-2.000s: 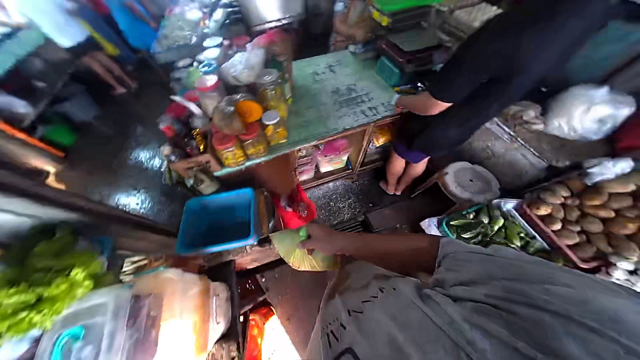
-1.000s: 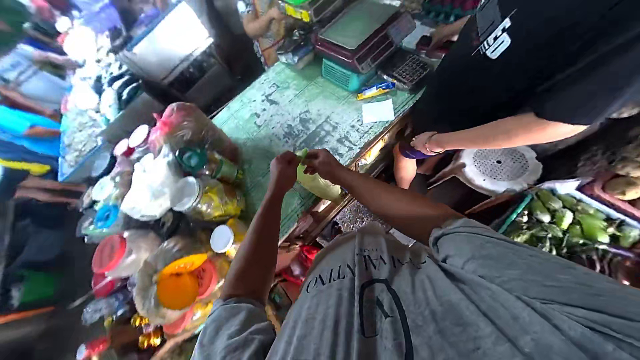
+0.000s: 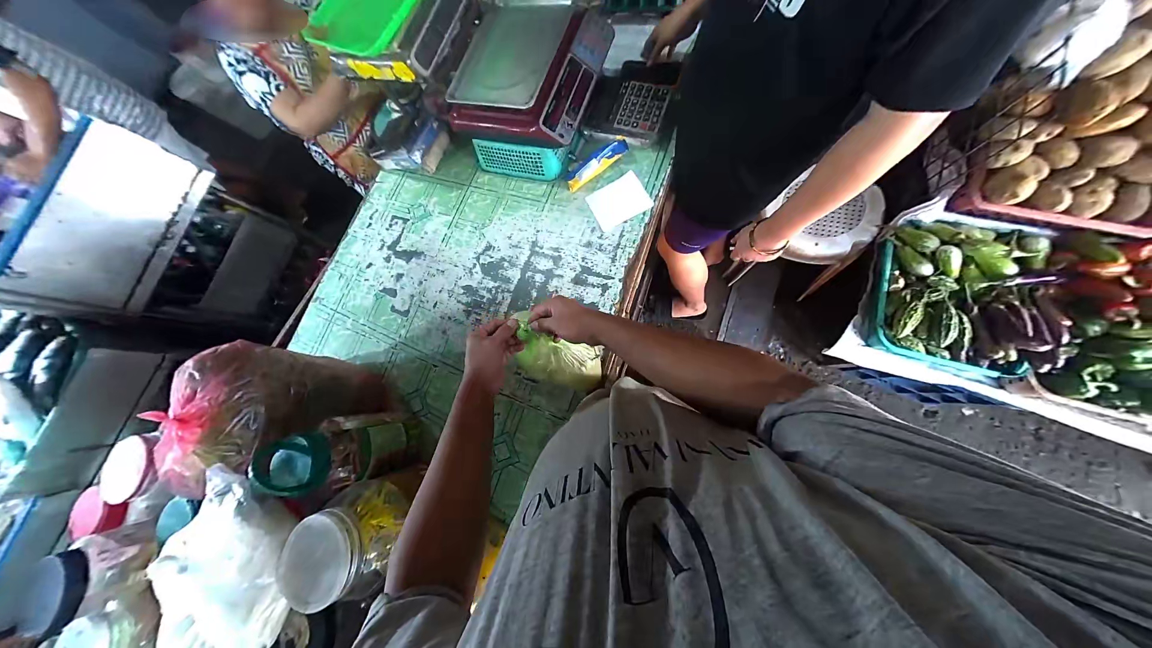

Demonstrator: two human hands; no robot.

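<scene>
A pale green plastic bag [image 3: 562, 360], its contents not clear, rests on the near edge of the worn green table [image 3: 432, 243]. Its bright green gathered top lies between my two hands. My left hand [image 3: 493, 346] pinches the top from the left side. From the right, my right hand [image 3: 560, 319] grips the same top with bent fingers. The two hands are close together, and the bag's body hangs toward my shirt, below my right hand.
A red weighing scale [image 3: 522, 72], a calculator [image 3: 641, 103] and a paper slip [image 3: 619, 201] lie at the table's far end. Jars and a knotted bag [image 3: 261, 396] crowd the left. A person in black [image 3: 810, 108] stands right, near a stool [image 3: 828, 220] and vegetable crates [image 3: 958, 360].
Two seconds ago my right hand held the bag near the blue basin; now the bag is at the table with both hands on its top. The view has swung widely.
</scene>
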